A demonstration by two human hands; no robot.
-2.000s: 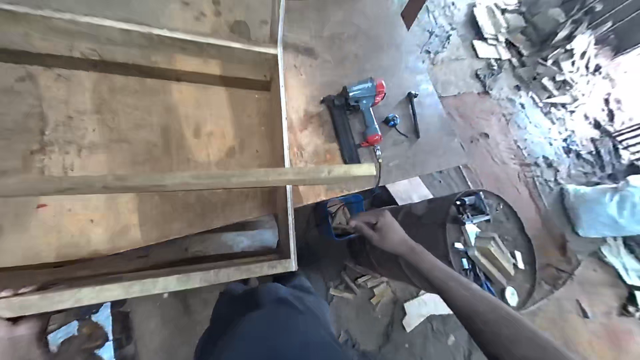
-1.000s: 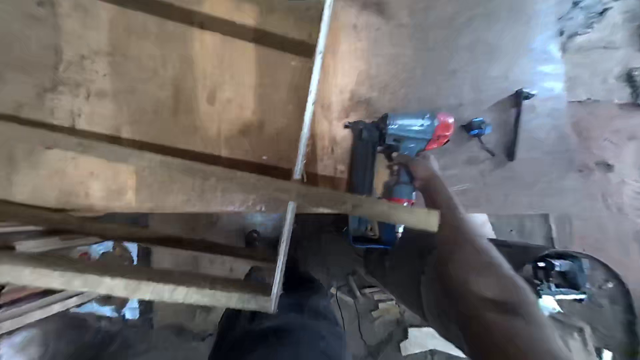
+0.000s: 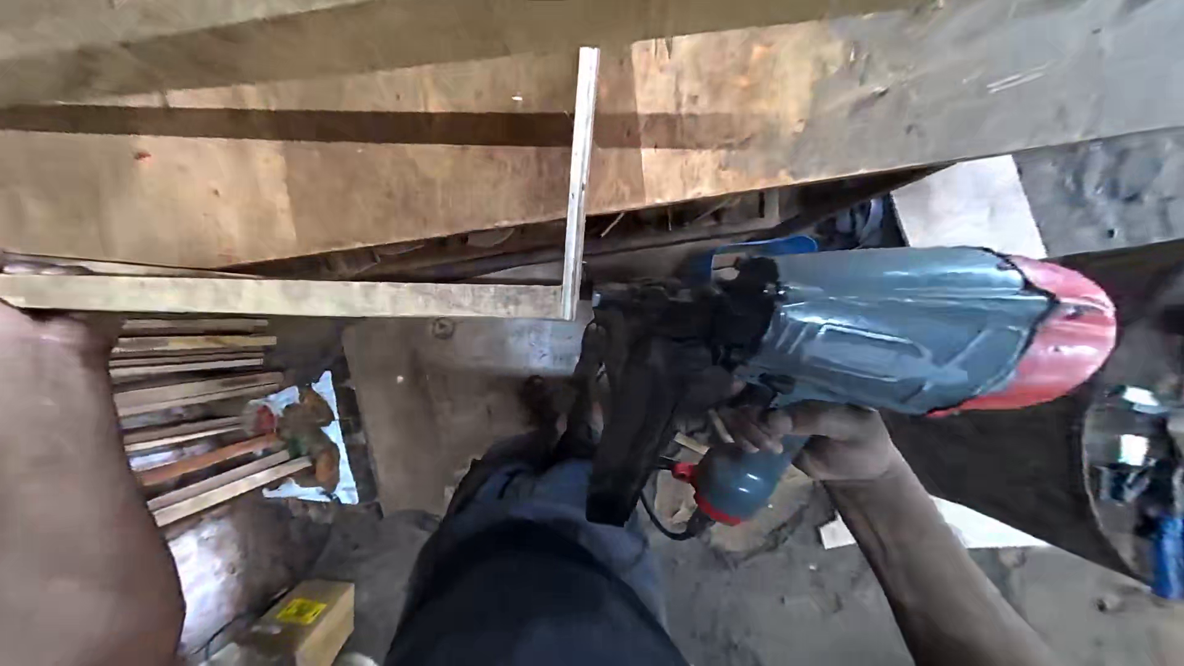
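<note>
My right hand (image 3: 832,435) is wrapped around the handle of a grey and red pneumatic nail gun (image 3: 906,328). The gun's black nose is at the corner where a wooden strip (image 3: 305,296) meets the upright edge of a thin panel (image 3: 580,176); whether it touches cannot be told. At the left edge, my left hand (image 3: 55,324) is at the far end of that strip, mostly hidden by the forearm. The gun's black magazine (image 3: 629,435) points down toward my legs, and an air hose (image 3: 671,527) hangs from its handle.
A wooden work surface (image 3: 444,194) spans the top. Cut wood strips (image 3: 203,388) lie stacked at lower left, above a cardboard box (image 3: 310,615). A dark drum (image 3: 999,462) stands at right with things on its top. A blue container (image 3: 768,245) is partly hidden behind the gun.
My right hand was at the blue container, then reached the nail gun lying on the work surface. The gun is now lifted to the frame's corner. The view has shifted a lot.
</note>
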